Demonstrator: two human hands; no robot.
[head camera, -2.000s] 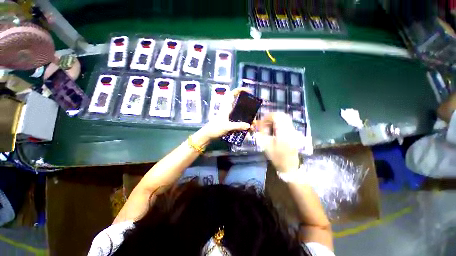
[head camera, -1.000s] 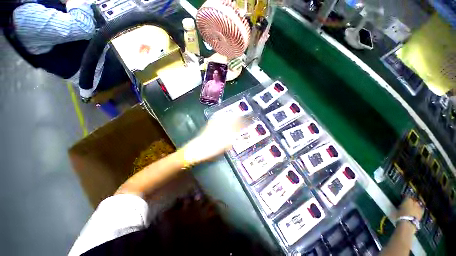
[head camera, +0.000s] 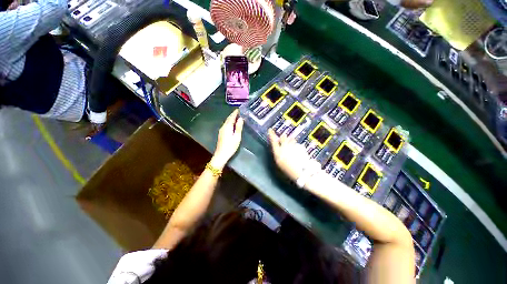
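Note:
A clear phone tray (head camera: 324, 120) lies on the green bench. It holds two rows of keypad phones, front up, with a yellow frame (head camera: 371, 121) around each dark screen. My left hand (head camera: 227, 140) is at the tray's left corner, with its fingertips close to the edge and no phone in it. My right hand (head camera: 293, 156) is over the tray's near edge, its index finger pointing at the near row and no separate part visible in it. It partly covers the near-row pockets. Whether either hand presses on the tray is unclear.
A lens tray (head camera: 421, 209) adjoins the right end. A smartphone (head camera: 237, 81), fan (head camera: 242, 21), bottle (head camera: 197, 26) and open carton (head camera: 195, 83) stand at the left. A waste carton (head camera: 119, 191) with yellow scraps is below. Another person's sleeve (head camera: 33, 25) shows upper left.
The phones before me were white reverse sides; now they are front up with yellow frames. My right hand came from the far-right tray to the near edge. My left hand drew back to the corner.

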